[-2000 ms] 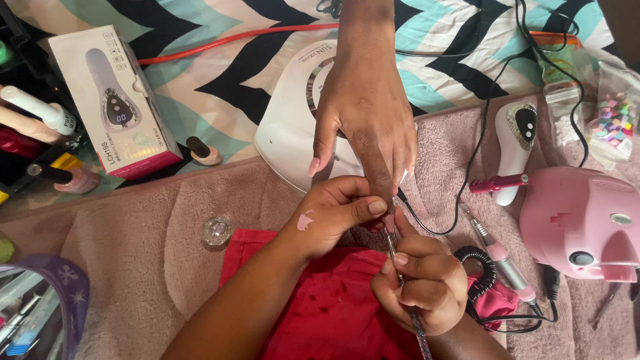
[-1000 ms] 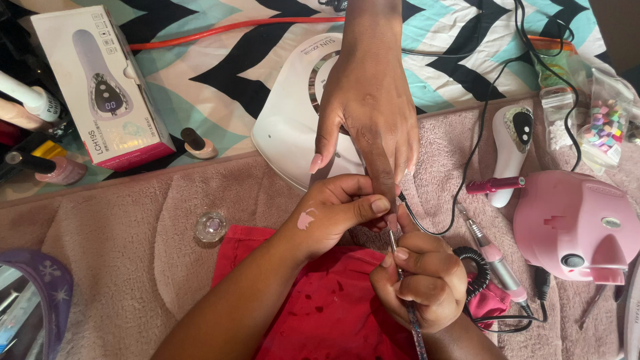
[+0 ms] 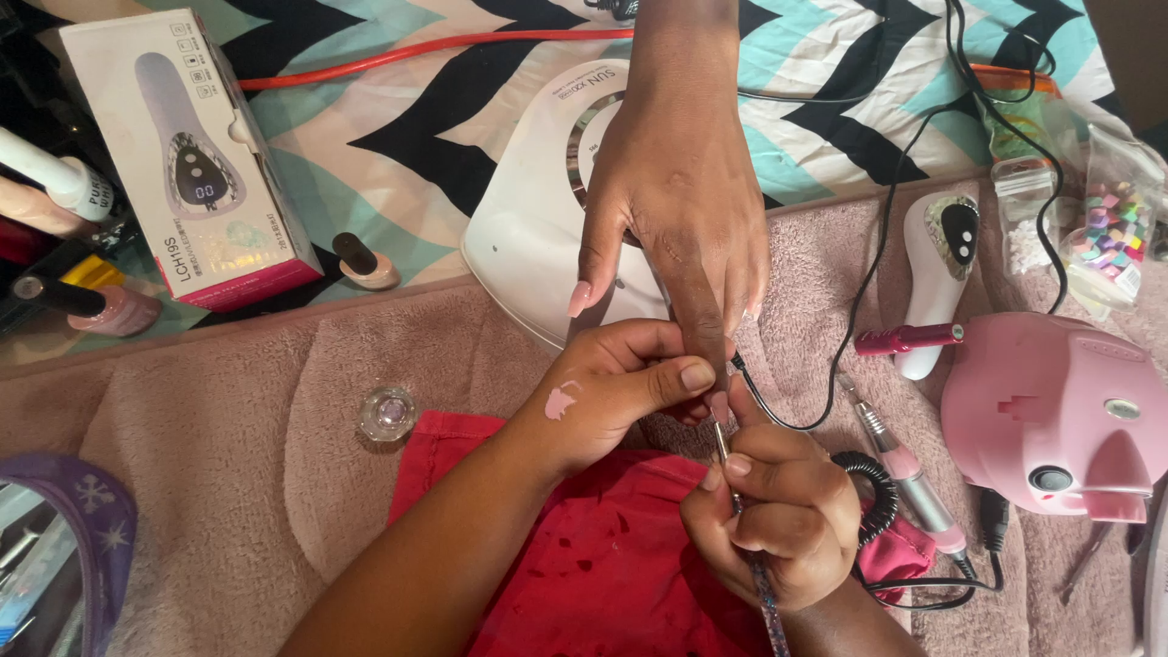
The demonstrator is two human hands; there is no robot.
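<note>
My left hand (image 3: 620,383) grips another person's finger between thumb and fingers, and pink polish is smeared on its back. That person's hand (image 3: 689,201) reaches in from the top, over a white nail lamp (image 3: 520,219). In my right hand (image 3: 789,511) is a thin nail brush (image 3: 765,593) with a metal ferrule and a glittery handle. Its tip meets the pink nail (image 3: 719,406) of the held finger. Beneath my hands lies a red cloth (image 3: 566,566).
A pink nail drill machine (image 3: 1049,411), its handpiece (image 3: 912,474), a white handheld lamp (image 3: 940,274) and a magenta tube (image 3: 908,338) lie right. Left are a lamp box (image 3: 196,164), polish bottles (image 3: 365,262), a small glass jar (image 3: 388,413) and a purple container (image 3: 109,538) of tools.
</note>
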